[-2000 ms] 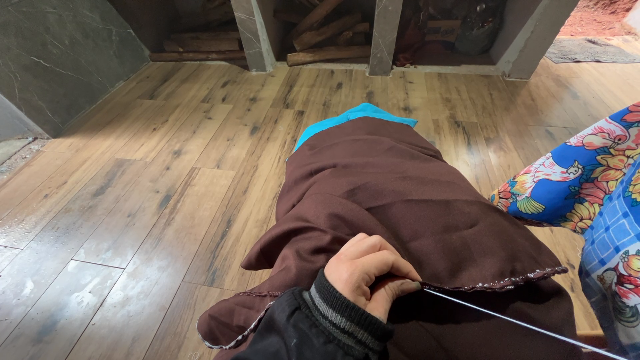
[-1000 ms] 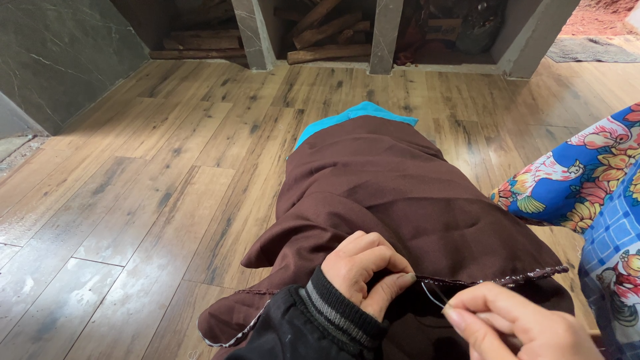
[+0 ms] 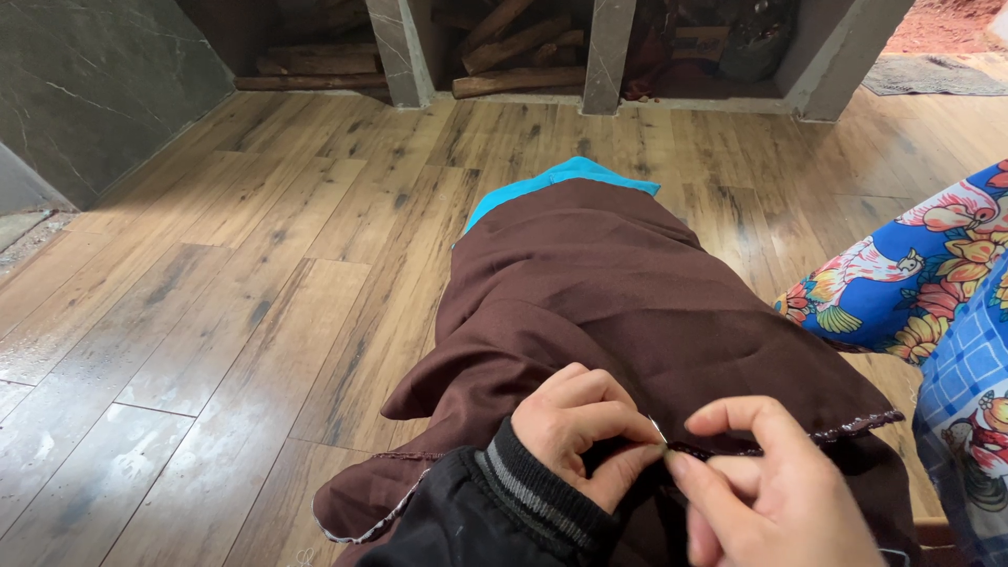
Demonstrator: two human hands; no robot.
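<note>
Brown cloth lies draped in front of me, with bright blue fabric showing at its far end. My left hand pinches the cloth's edge between thumb and index finger. A thin shiny needle stands at those fingertips. My right hand is just to the right, its thumb tip meeting the left fingertips at the edge and its index finger raised. Whether the right hand grips anything is hard to tell. Whitish stitching runs along the cloth's edge to the right.
Blue printed fabric with birds and flowers hangs at the right. Beyond the wood-look floor, grey stone-like partitions frame recesses holding firewood. A grey mat lies at the far right.
The right hand, out of view two seconds ago, has come in and moved up to the left fingertips. The white thread stretched to the right then no longer shows taut. The left hand keeps its pinch.
</note>
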